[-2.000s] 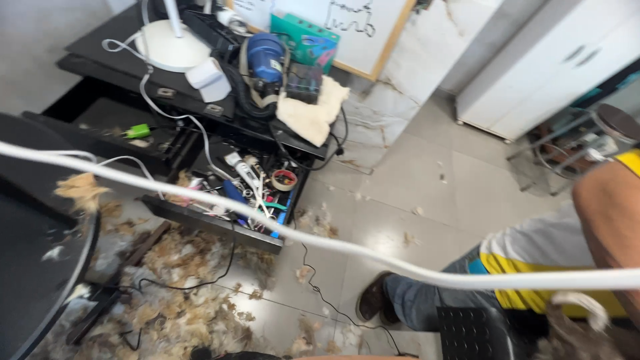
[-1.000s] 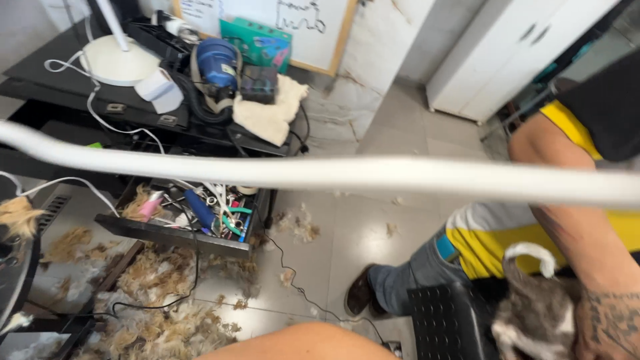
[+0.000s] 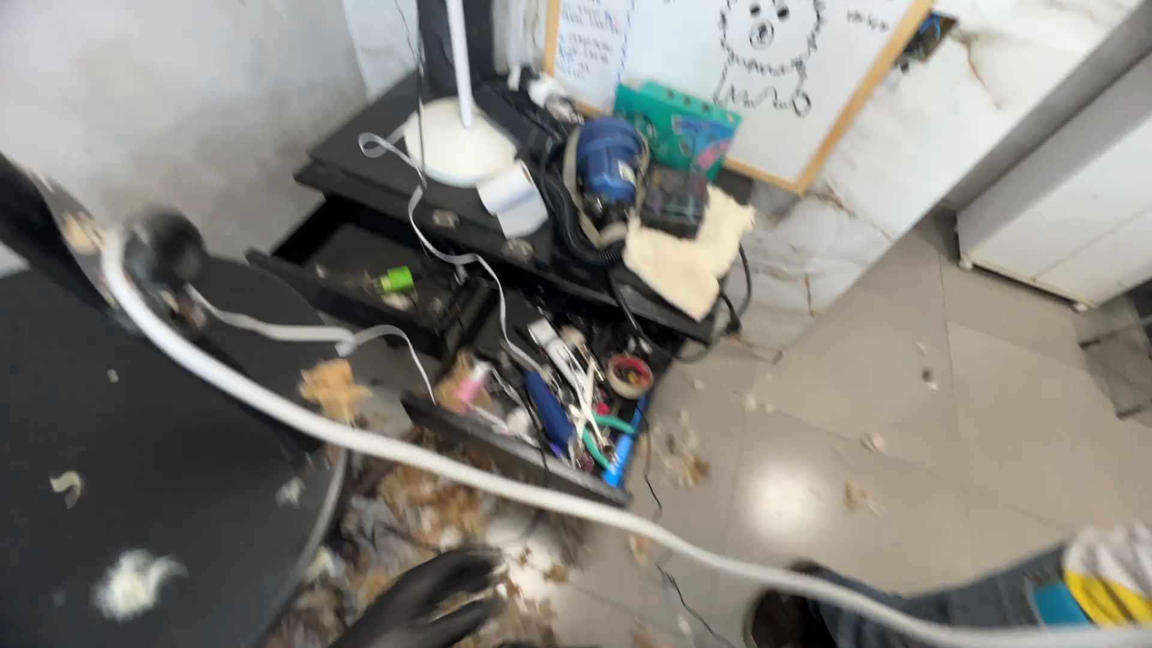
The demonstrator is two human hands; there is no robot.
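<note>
A black-gloved hand, which looks like my left hand (image 3: 427, 598), reaches in at the bottom edge, blurred. Its fingers are apart and nothing shows between them. It is over the hair-strewn floor, below the white cable (image 3: 504, 486) that crosses the view. My right hand cannot be made out. Above the hand, an open drawer (image 3: 513, 445) holds a blue-handled tool (image 3: 549, 409), scissors (image 3: 585, 396), a roll of tape (image 3: 629, 376) and a pink-and-white bottle (image 3: 472, 384). A second drawer (image 3: 333, 292) holds a green object (image 3: 396, 280).
A round black table (image 3: 162, 450) with hair tufts stands at left. The black cabinet top (image 3: 360, 153) bears a white lamp base (image 3: 459, 139), a blue motor-like device (image 3: 610, 162) and a cream cloth (image 3: 688, 252). Thin cords trail across the floor. A person's jeans-clad leg (image 3: 936, 594) is at lower right.
The gloved hand has come into view at the bottom. The view has swung left, so the co-worker's arms and the grey-and-white animal near them are out of frame.
</note>
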